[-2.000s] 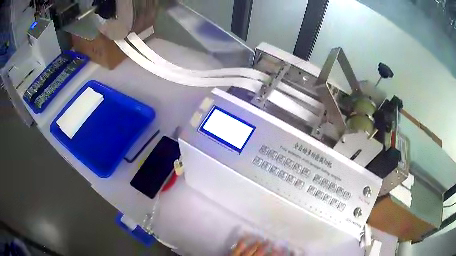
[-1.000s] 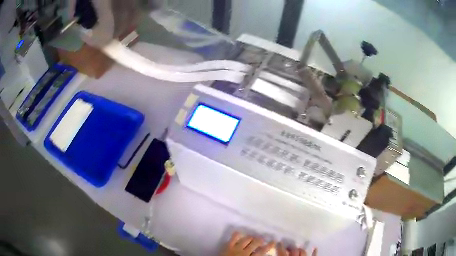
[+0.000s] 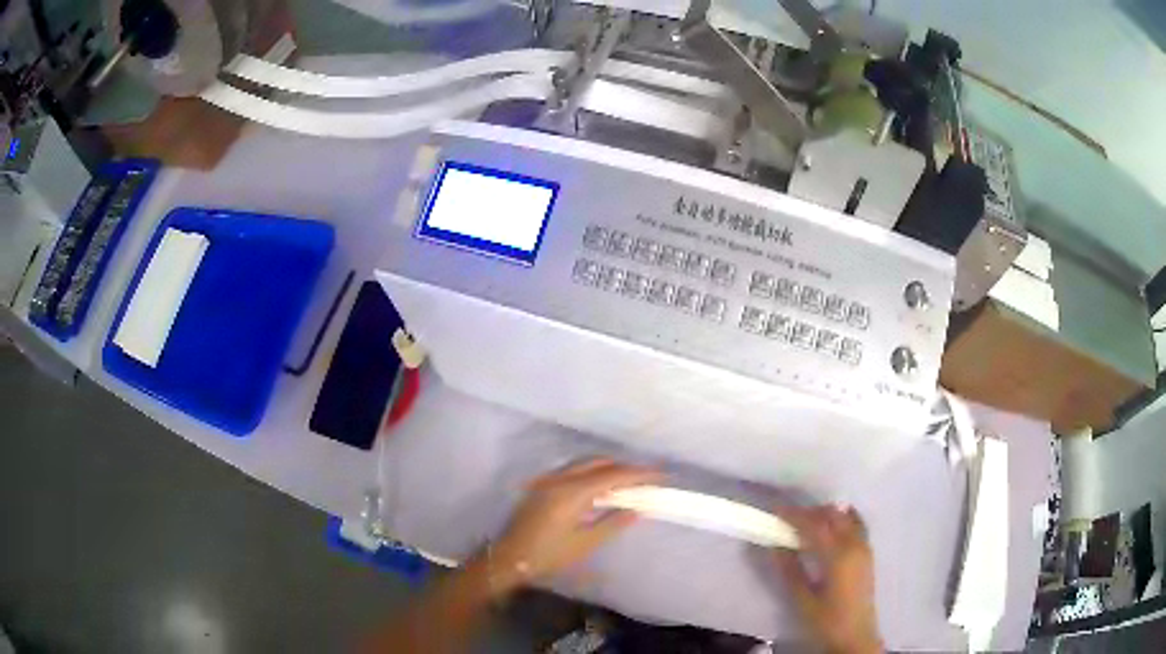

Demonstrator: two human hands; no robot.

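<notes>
A thin stack of cream-white cut strips is held lengthwise between my two hands, over the pale table in front of the machine. It bows slightly. My left hand is bare and grips its left end. My right hand is bare, slightly blurred, and grips its right end. The fingers partly hide both ends. The number of strips cannot be told.
The cutting machine stands behind my hands. Left are a black flat rectangle, a blue tray with white strips, and a blue-edged rack. Right are more white strips and a cardboard box.
The view has tilted down, so the machine sits higher. Both hands, earlier together and partly cut off at the bottom edge, are now in view, apart, with the stack between them.
</notes>
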